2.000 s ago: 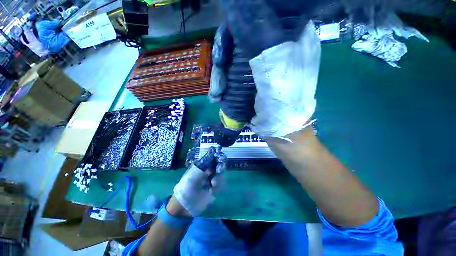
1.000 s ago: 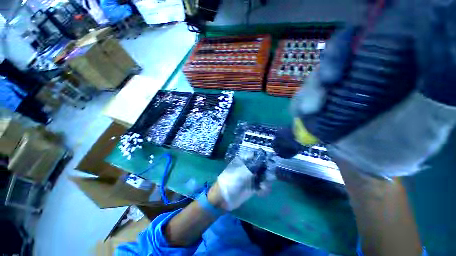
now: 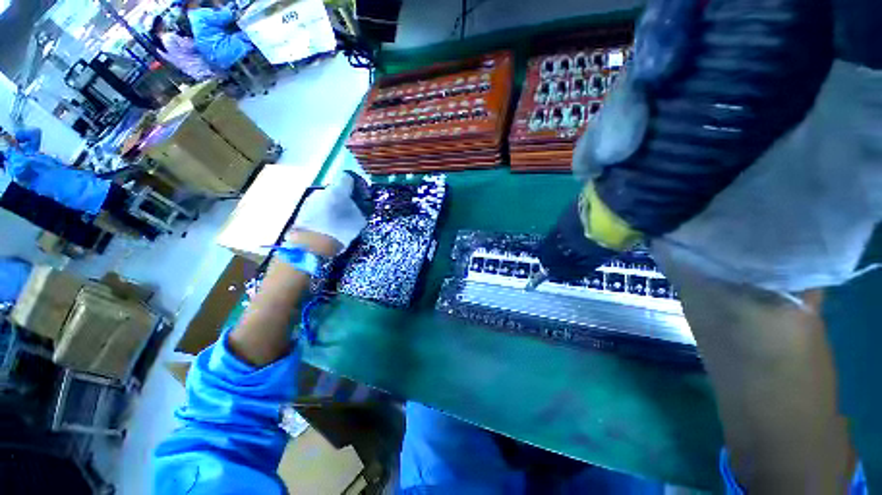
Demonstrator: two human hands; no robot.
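Note:
My right hand (image 3: 716,184), in a white glove with dark grey fingers, holds the electric screwdriver (image 3: 571,242), its yellow ring above the nose. The bit points down at the row of small black components (image 3: 619,281) along the silver heat sink (image 3: 590,307). The heat sink lies in the dark speckled jig (image 3: 484,311). My gloved left hand (image 3: 336,210) is over the left parts bin, fingers at the divider; its fingertips are partly hidden, so I cannot tell whether it holds anything. The right bin (image 3: 392,242) is heaped with tiny silver screws.
Two orange-brown stacks of boards (image 3: 430,116) stand at the back of the green mat (image 3: 464,387). A pale flat sheet (image 3: 266,208) is left of the bins. Cardboard boxes (image 3: 208,145) stand on the floor at left. People in blue (image 3: 58,179) are in the background.
My left hand has moved from the jig to the left parts bin. The screwdriver stays over the heat sink in my right hand. The view has turned left since the earliest frame.

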